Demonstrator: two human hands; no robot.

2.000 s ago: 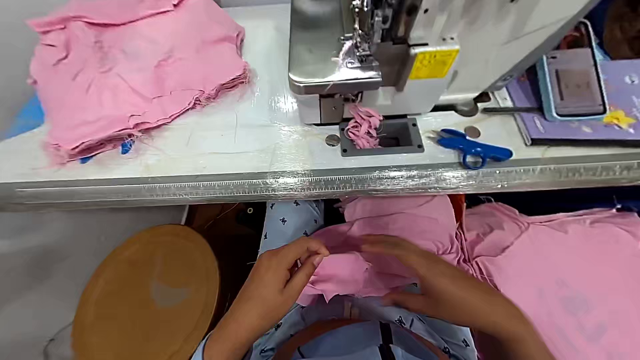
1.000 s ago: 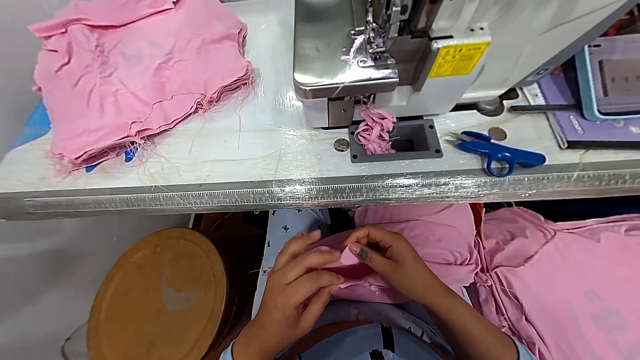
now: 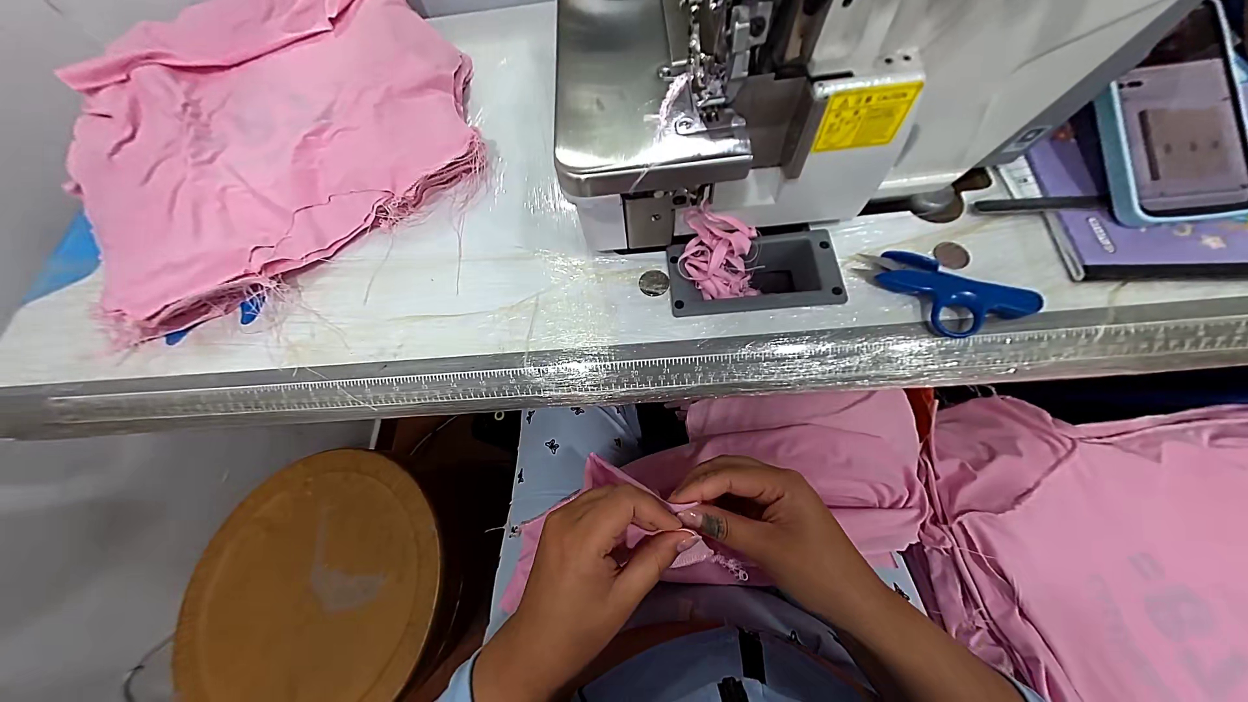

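Note:
My left hand (image 3: 609, 551) pinches an edge of pink knit fabric (image 3: 556, 517) between thumb and fingertips, over my lap. Right beside it, my right hand (image 3: 765, 517) grips the same edge, the thumbs and fingertips of both hands nearly touching. Loose threads hang along the seam below my right hand. More pink fabric (image 3: 819, 448) lies across the lap behind my hands. On the table beyond stands an overlock sewing machine (image 3: 643, 127), with pink trimmings (image 3: 720, 253) bunched in its grey tray (image 3: 829, 273).
A pile of pink cut pieces (image 3: 263, 146) lies at the table's left. Blue thread snips (image 3: 960, 292) rest right of the tray, near a purple notebook (image 3: 1102, 224) and a phone case (image 3: 1121, 146). A ruler strip (image 3: 487, 375) runs along the table edge. Left below stands a round stool (image 3: 312, 575); printed pink fabric (image 3: 1121, 536) lies right.
Two seconds ago my hands were farther apart, the right one blurred. They have come together, and both now pinch the fabric edge.

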